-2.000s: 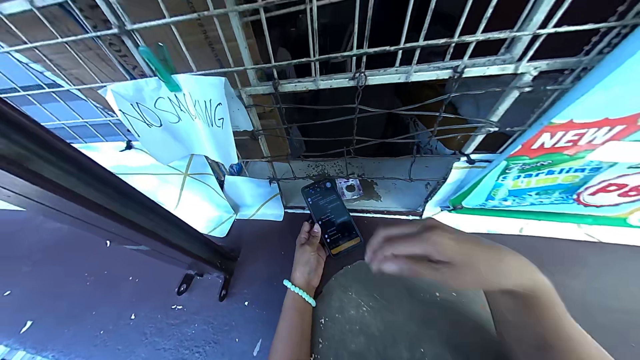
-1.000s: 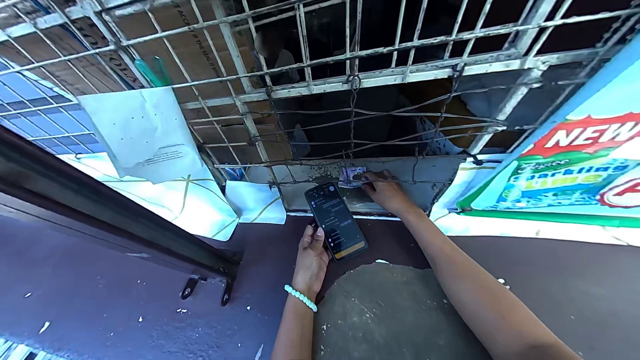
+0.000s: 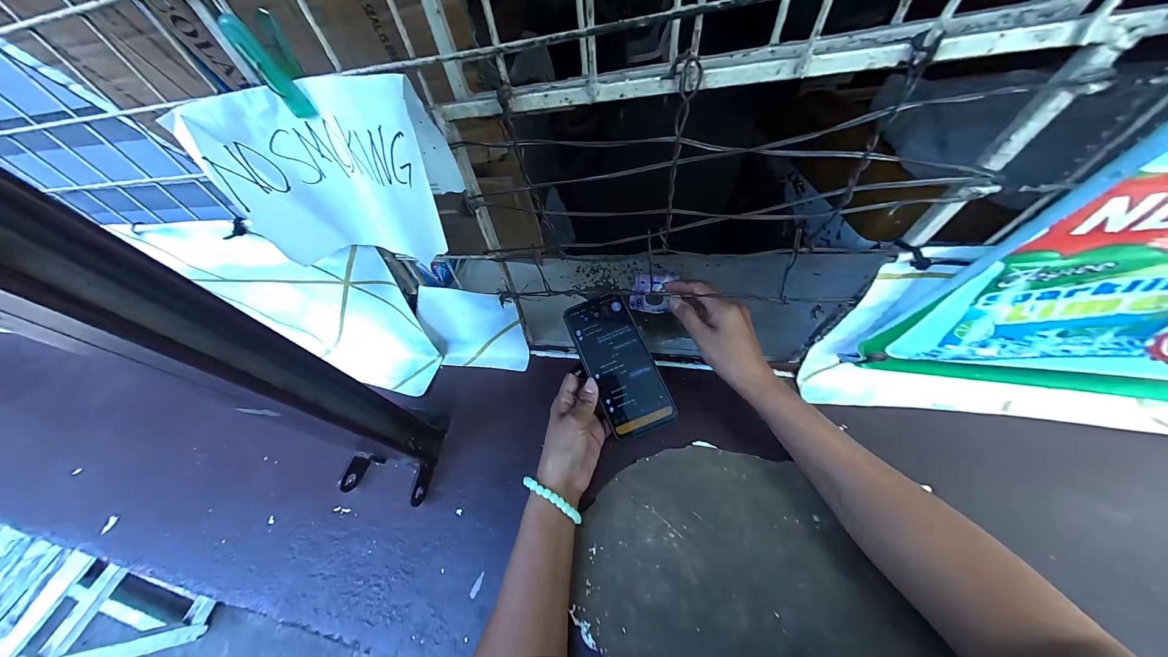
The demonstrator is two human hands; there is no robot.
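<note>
My left hand (image 3: 577, 433) holds a dark smartphone (image 3: 622, 367) by its lower left edge, its lit screen facing up. A bracelet of pale green beads (image 3: 551, 499) circles the left wrist. To the right of the phone's top, my right hand (image 3: 712, 324) has its fingertips on a small folded purple banknote (image 3: 649, 292), with what seems to be a coin on it. The note lies on the grey sill (image 3: 766, 283) under the wire grille. Whether the right fingers pinch the note or only touch it cannot be told.
A white metal grille (image 3: 630, 82) with twisted wires crosses the opening. On the left hang a handwritten no-smoking paper (image 3: 319, 169) under a green clothes peg (image 3: 265, 64) and a dark metal post (image 3: 210, 310). A product banner (image 3: 1068, 292) hangs right. A rounded grey surface (image 3: 730, 547) lies below.
My right hand has moved from the air right of the phone to the banknote on the sill. The no-smoking paper, turned up one second ago, hangs with its writing showing again.
</note>
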